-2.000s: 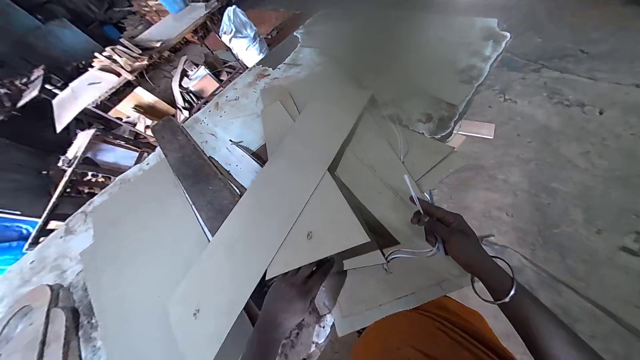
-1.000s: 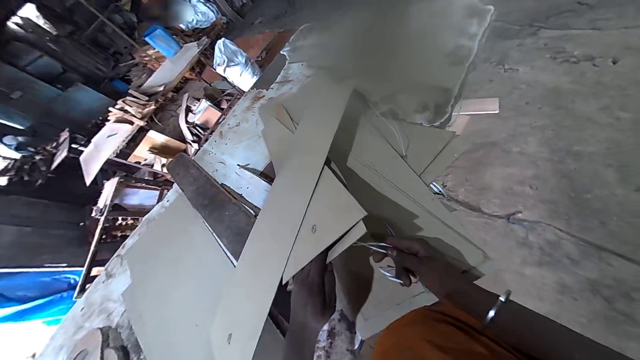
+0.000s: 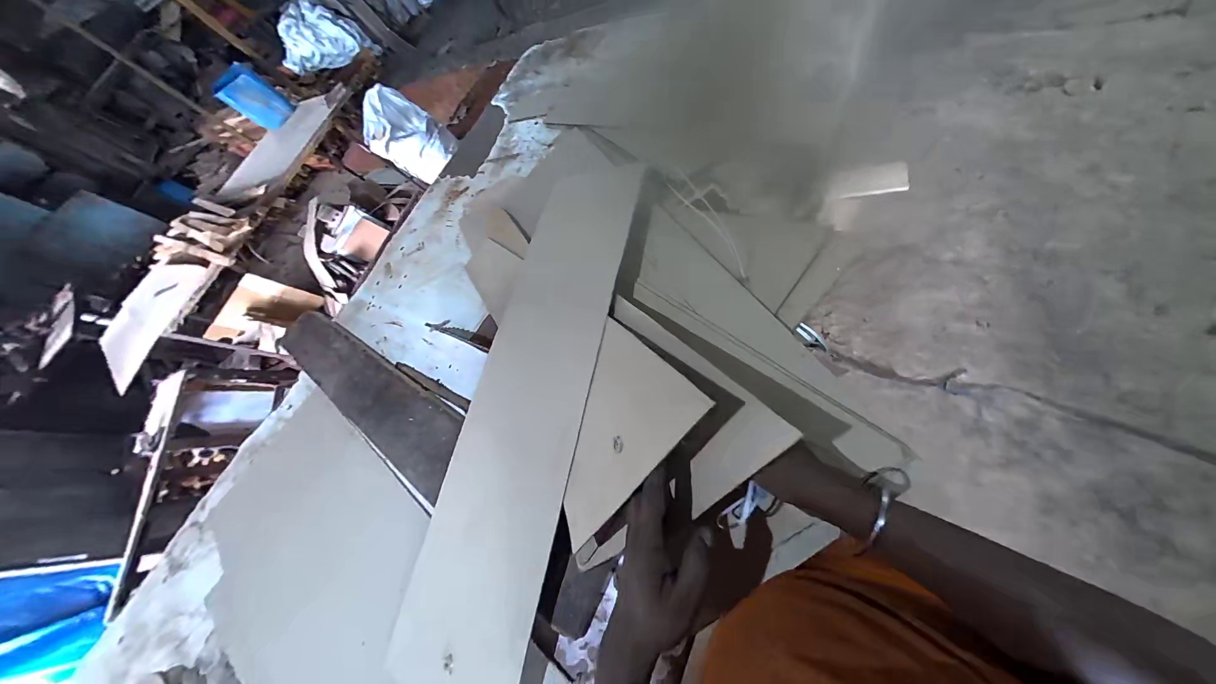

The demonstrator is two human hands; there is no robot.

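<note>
Pointed pieces of stiff grey-beige sheet lie overlapped near the middle. My left hand (image 3: 660, 575) is at the lower edge of the marked piece (image 3: 632, 418), pinching it near its bottom corner with the thumb. To the right, my right hand (image 3: 793, 475), with a metal bangle on the wrist, reaches in beside a narrower piece (image 3: 741, 451); its fingers are mostly hidden. A shiny tool (image 3: 749, 503), perhaps scissors, shows partly just below that piece, close to both hands. A long grey strip (image 3: 532, 380) lies diagonally left of the pieces.
A dark flat bar (image 3: 380, 399) and a wide sheet (image 3: 304, 532) lie to the left on the worn white surface (image 3: 418, 285). Wood scraps (image 3: 204, 233) and a silvery bag (image 3: 404, 133) stand beyond. Cracked concrete floor (image 3: 1026, 285) spreads at right.
My right hand has gone from holding the shiny tool in plain sight, right of the pieces, to close beside my left hand. My left hand stays at the sheet's lower edge.
</note>
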